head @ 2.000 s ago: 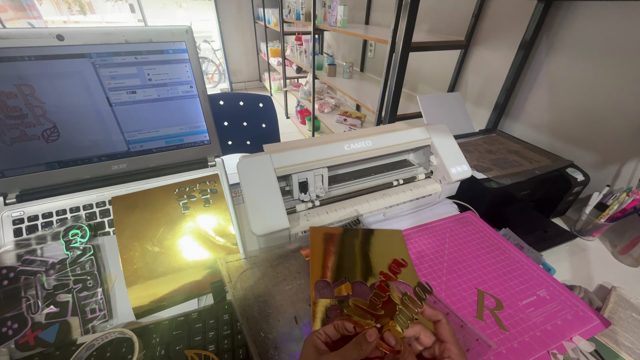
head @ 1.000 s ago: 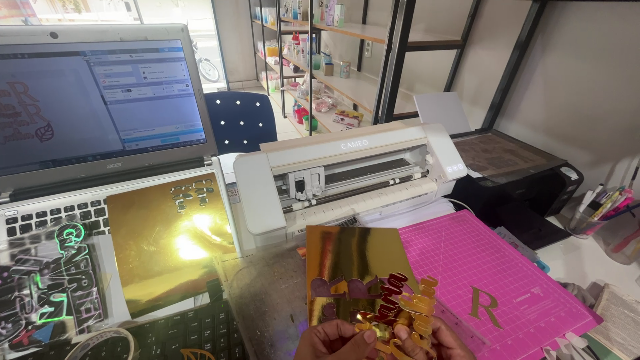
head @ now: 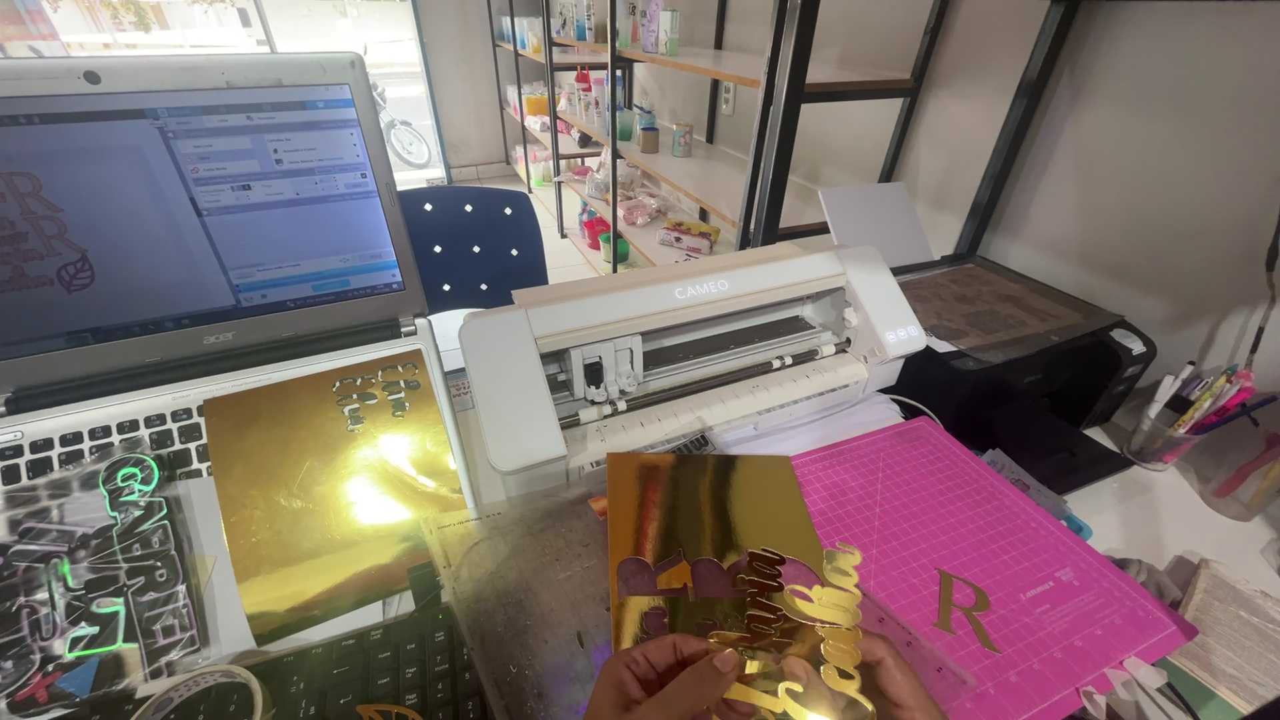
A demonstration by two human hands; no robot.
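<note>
My left hand (head: 665,680) and my right hand (head: 870,675) are close together at the bottom centre, fingers pinched on cut gold script lettering (head: 840,620). Behind the lettering lies a shiny gold sheet (head: 705,500) with letter shapes cut out of it, partly hidden by my hands. To the right, a gold letter R (head: 965,610) rests on a pink cutting mat (head: 900,500). Another gold sheet (head: 320,500) with small cut-outs near its top lies over the laptop's keyboard side.
An Acer laptop (head: 215,340) is at the left, by black lettering in clear film (head: 140,560), a black keyboard (head: 350,660) and a tape roll (head: 205,690). A Cameo cutting machine (head: 690,350) stands behind my hands. A black printer (head: 1030,390) and a pen cup (head: 1160,440) are to the right.
My hands have shifted the script lettering, which now stands more upright in front of the gold sheet. The letter R stays on the pink mat.
</note>
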